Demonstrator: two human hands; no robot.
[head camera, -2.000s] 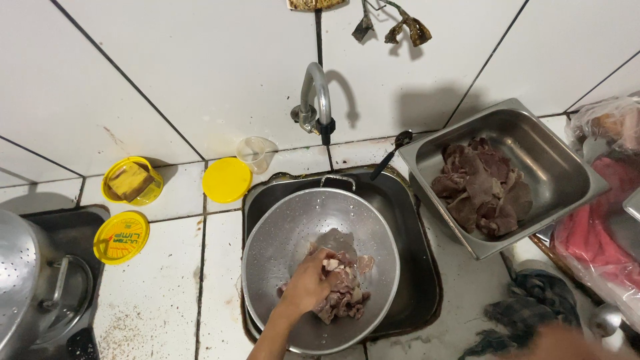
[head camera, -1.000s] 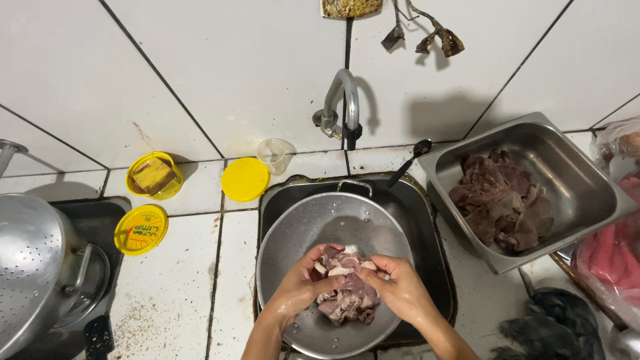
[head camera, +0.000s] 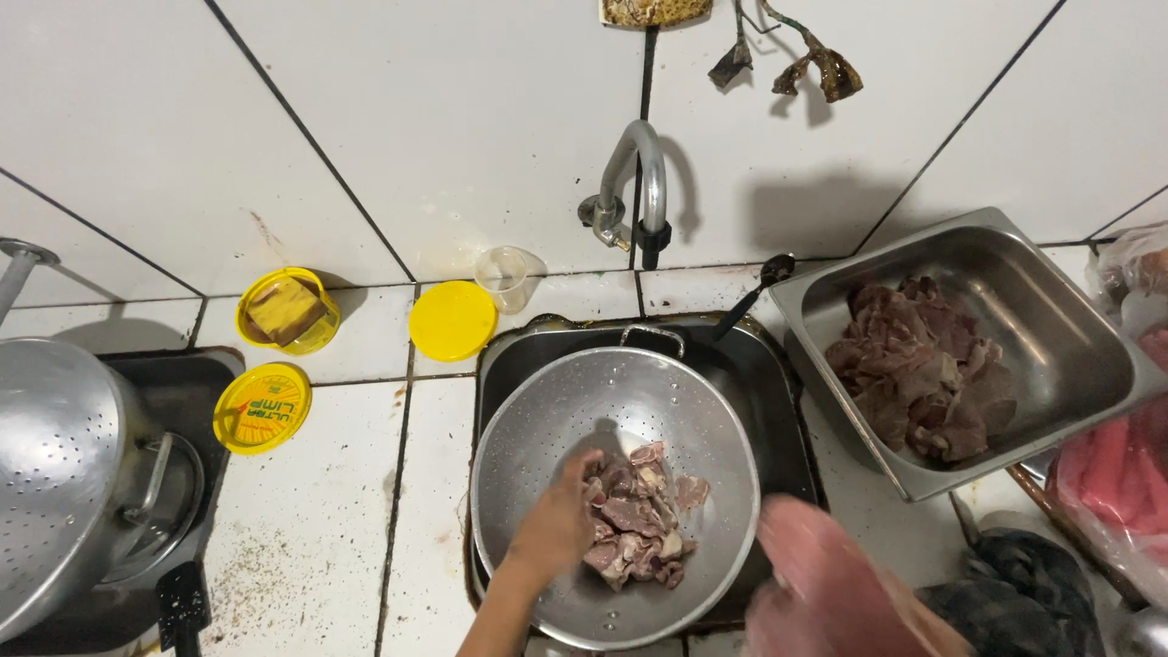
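Observation:
Pieces of raw meat (head camera: 634, 525) lie in a perforated aluminium colander (head camera: 602, 392) set over the sink basin (head camera: 785, 474). My left hand (head camera: 557, 525) is inside the colander at the left side of the meat, its fingertips at the pieces; whether it grips any is hidden. My right hand (head camera: 821, 584) is blurred, outside the colander at its lower right, and its fingers cannot be made out clearly. A steel pan (head camera: 1068, 365) on the right holds a heap of sliced meat (head camera: 922, 365).
A metal faucet (head camera: 648, 182) hangs over the sink, with a dark spoon (head camera: 753, 297) at its back edge. Yellow lids (head camera: 453, 320), a tub with a sponge (head camera: 287, 310) and a second colander (head camera: 55, 484) stand left. Dark cloth (head camera: 1022, 593) and bagged pink material (head camera: 1118, 484) lie right.
One second ago both hands were together on the meat in the colander. My right hand has moved out to the right; my left hand remains at the meat's left side.

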